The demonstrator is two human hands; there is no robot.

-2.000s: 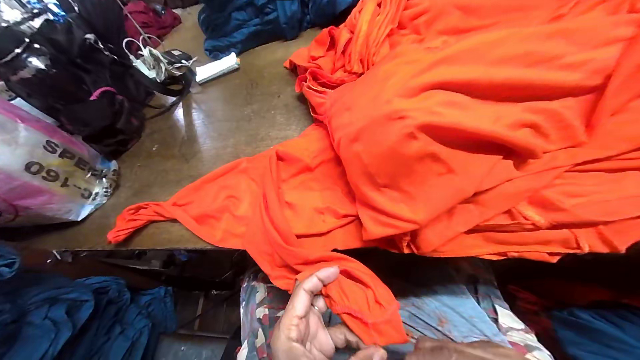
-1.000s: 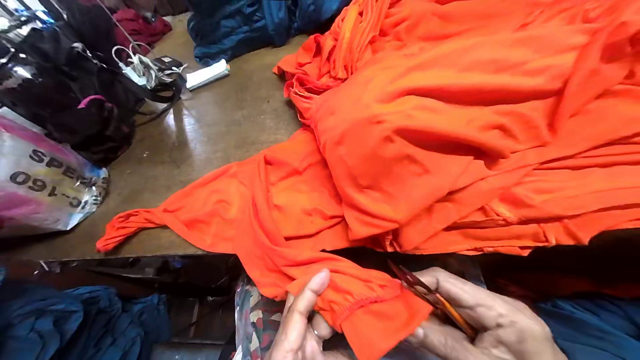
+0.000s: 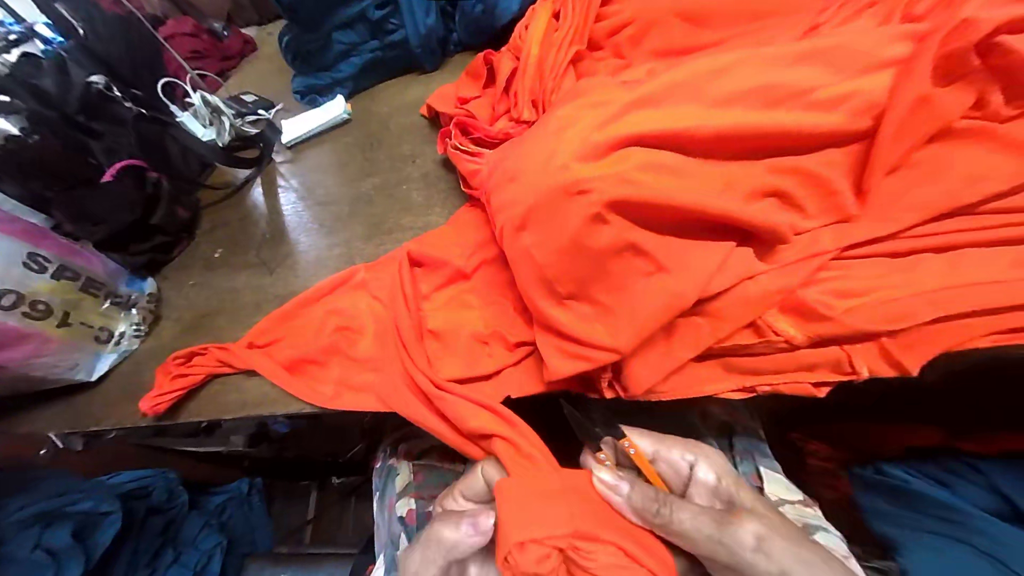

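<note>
An orange knit fabric tube end [image 3: 572, 512] hangs off the table edge, its rim folded back, between my two hands. My left hand [image 3: 460, 524] pinches its left side. In my right hand [image 3: 696, 496] is a pair of thread snips [image 3: 632, 456] with orange handles and dark blades pointing up and left; the thumb and fingertips of that hand also touch the right side of the cloth. The same orange garment [image 3: 344, 336] spreads over the table, with one twisted end toward the left. A large heap of orange fabric [image 3: 680, 200] lies behind it.
On the wooden table [image 3: 352, 192] lie a white cable bundle [image 3: 212, 120], a white strip [image 3: 316, 122] and dark blue cloth [image 3: 400, 40]. A printed plastic bag [image 3: 64, 304] and a black bag [image 3: 104, 144] stand at left. Blue cloth [image 3: 144, 520] sits below the table.
The snips have moved left and now point up beside the cloth. The cloth end, flatter one second ago, is now bunched with its rim folded back between both hands.
</note>
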